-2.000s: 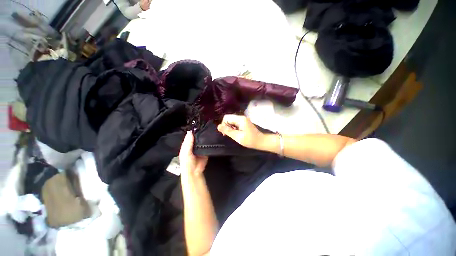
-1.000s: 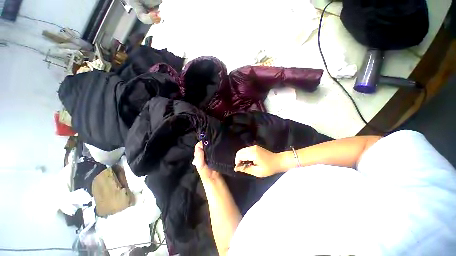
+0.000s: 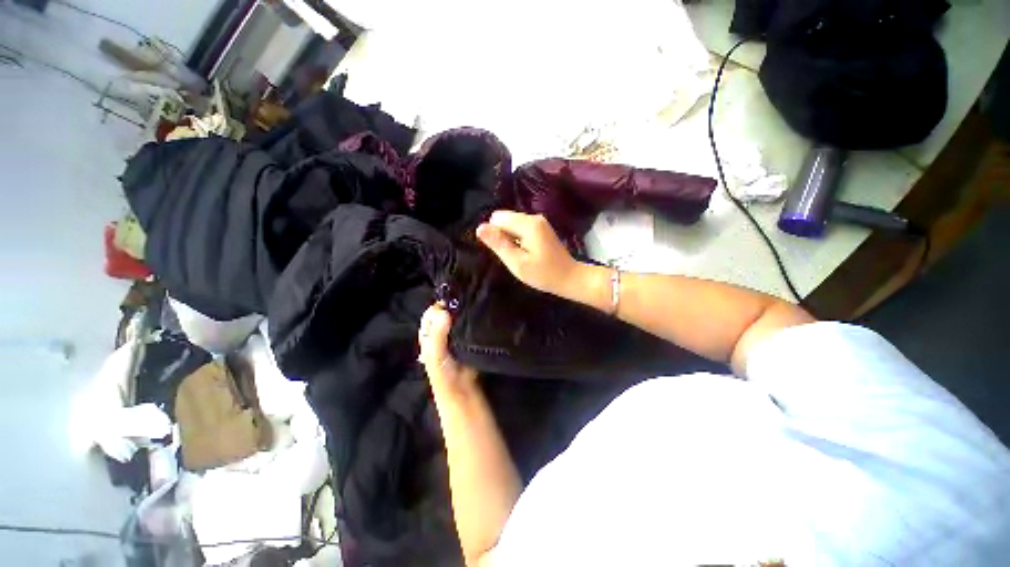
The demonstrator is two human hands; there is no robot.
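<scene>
A black puffer coat (image 3: 377,388) lies spread before me, with its rounded padded collar or hood at upper left. My left hand (image 3: 443,352) grips the coat's front edge, thumb on top just below a small shiny snap (image 3: 447,299). A toothed zip line (image 3: 483,350) runs to the right of the thumb. My right hand (image 3: 534,255) is curled over the coat's upper part, near the burgundy jacket; whether it holds anything is hidden. A burgundy puffer jacket (image 3: 626,188) shows behind the coat, one sleeve pointing right.
Another quilted black garment (image 3: 199,222) lies at the left. A purple-and-grey hair dryer (image 3: 814,194) with a black cord (image 3: 725,177) lies at the right table edge, below a black bundle (image 3: 853,83). White material (image 3: 532,66) is behind. Brown and white fabrics (image 3: 222,415) lie at lower left.
My right hand has moved up and slightly left, from beside the zip to the coat's upper part. My left hand keeps its grip near the snap. The other person's hand has left the view.
</scene>
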